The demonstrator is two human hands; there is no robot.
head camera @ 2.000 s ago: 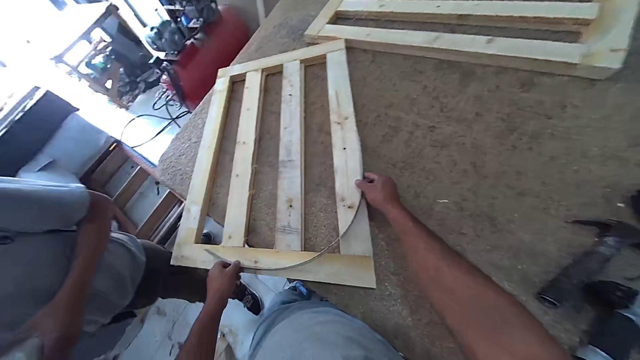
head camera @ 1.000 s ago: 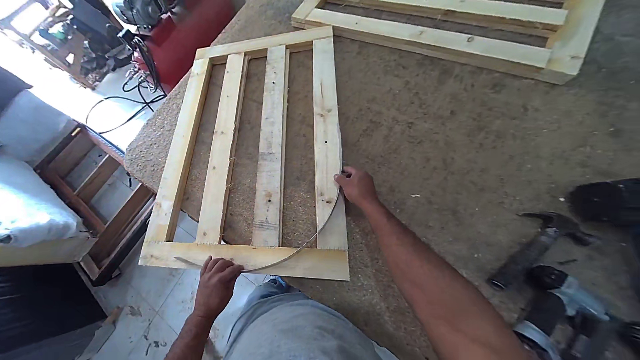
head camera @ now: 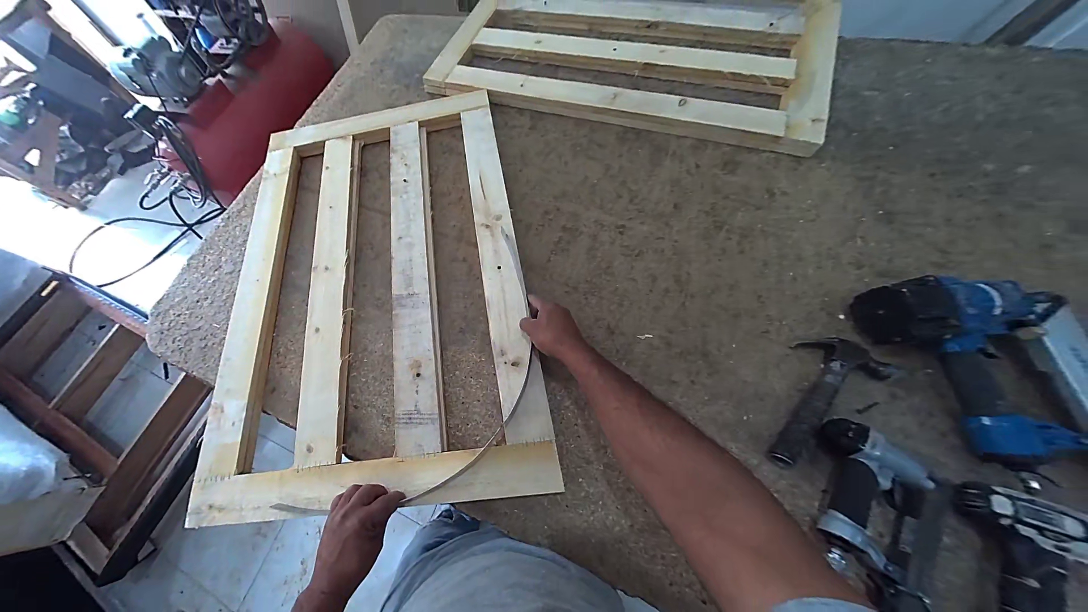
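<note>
A slatted pine frame [head camera: 414,340] lies on the worktable, its near left corner past the table edge. A thin flexible strip [head camera: 481,454] curves across the frame's near right corner. My left hand [head camera: 361,517] pinches the strip against the near rail. My right hand [head camera: 552,327] holds the strip at the outer edge of the right-hand slat. The strip's ends reach beyond both hands, one on the near rail, the other up the right slat.
A second slatted wooden frame [head camera: 731,121] lies at the back. At right are a claw hammer [head camera: 820,395], a blue nail gun [head camera: 977,357] and other power tools [head camera: 867,493]. A red compressor tank [head camera: 280,93] and black hose [head camera: 127,223] are beyond the left table edge.
The person seen at the left two seconds ago is out of view. Both hands remain on the curved strip. The view has shifted, showing more tools at the right.
</note>
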